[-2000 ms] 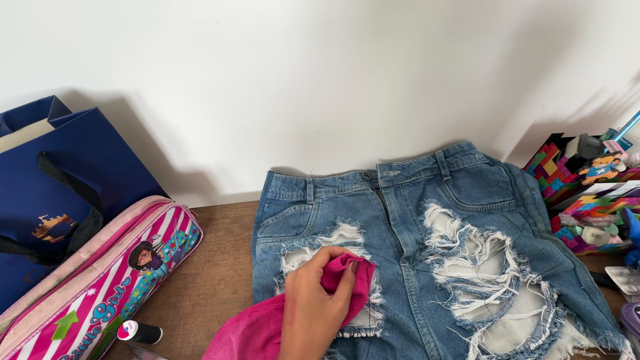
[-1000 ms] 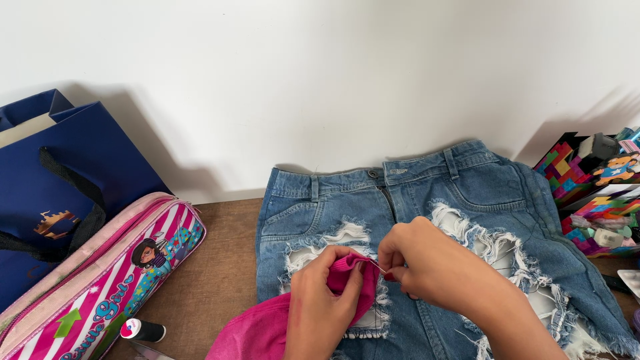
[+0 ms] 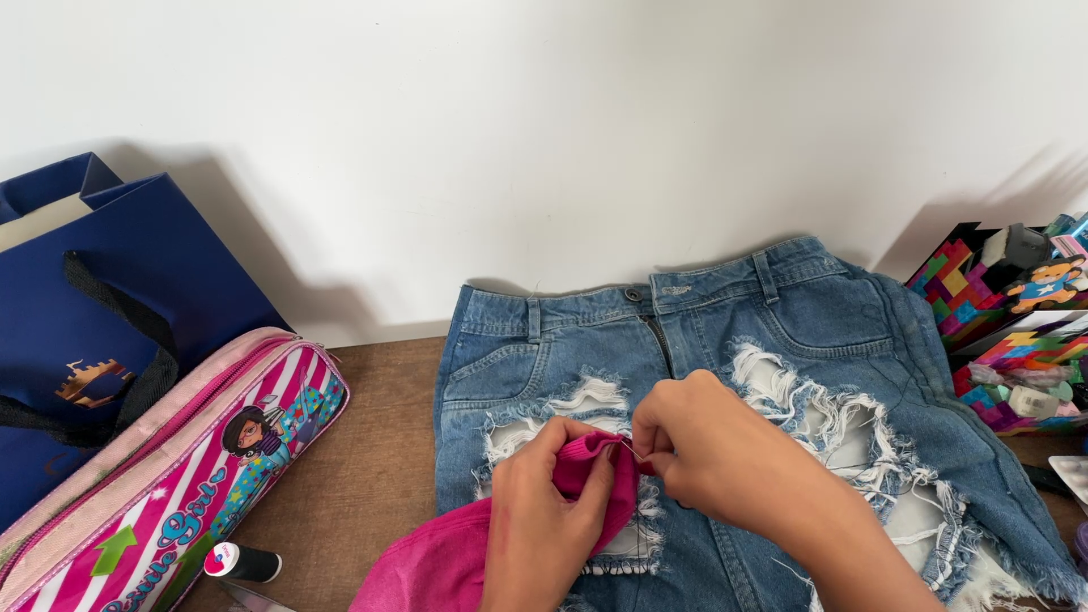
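My left hand (image 3: 552,510) pinches the folded edge of a magenta fabric piece (image 3: 429,557), held above a pair of ripped denim shorts or similar garment (image 3: 595,340). Close against that edge, my right hand (image 3: 705,450) grips a thin sewing needle (image 3: 631,446) between thumb and fingertips. Dark thread seems to hang near the fabric; its full path cannot be told. The denim lies with its waistband toward the wall and frayed white holes on both sides. A spool of black thread (image 3: 255,563) rests on its side at the lower left, beside partly visible metal blades (image 3: 255,598).
On the left stand a navy paper bag (image 3: 195,280) with a black handle and a pink striped pencil case (image 3: 289,425). Colourful block-patterned boxes (image 3: 960,289) holding small items are at the right. A white wall rises behind the wooden table (image 3: 382,425).
My right hand, out of view two seconds ago, has come in from the right to the magenta fabric's edge. My left hand still holds the fabric over the denim.
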